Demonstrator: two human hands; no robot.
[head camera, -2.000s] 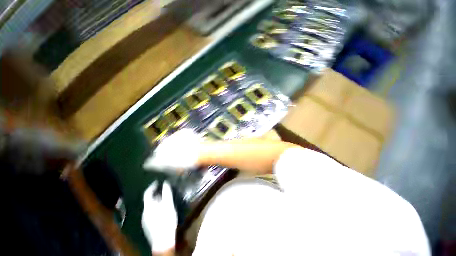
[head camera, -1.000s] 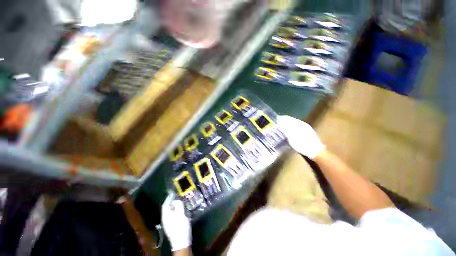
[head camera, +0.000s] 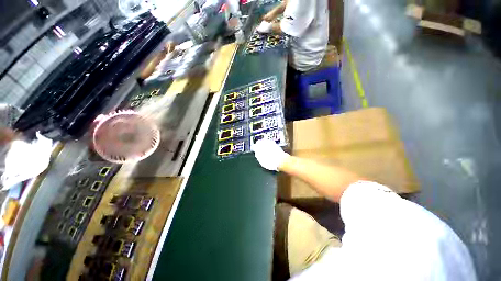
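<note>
A clear blister tray (head camera: 245, 125) lies on the green belt with two rows of yellow-and-black keypad phones (head camera: 257, 125), screens up. My right hand (head camera: 269, 153), in a white glove, is at the tray's near right corner, over the lowest phone of the right row. Its fingertips touch the corner; whether they grip it cannot be told. My left hand is not in view.
The green belt (head camera: 220, 219) runs away from me. Beside it are a brown board with phones (head camera: 155, 236), a pink fan (head camera: 126, 136), a taped carton (head camera: 351, 153) and a blue stool (head camera: 319, 88). A black stack (head camera: 82, 82) stands far left. Other workers are further along.
The view has swung up and along the belt. The tray, held by both hands at its ends, now lies further forward with only my right hand at it. My left hand has left the picture.
</note>
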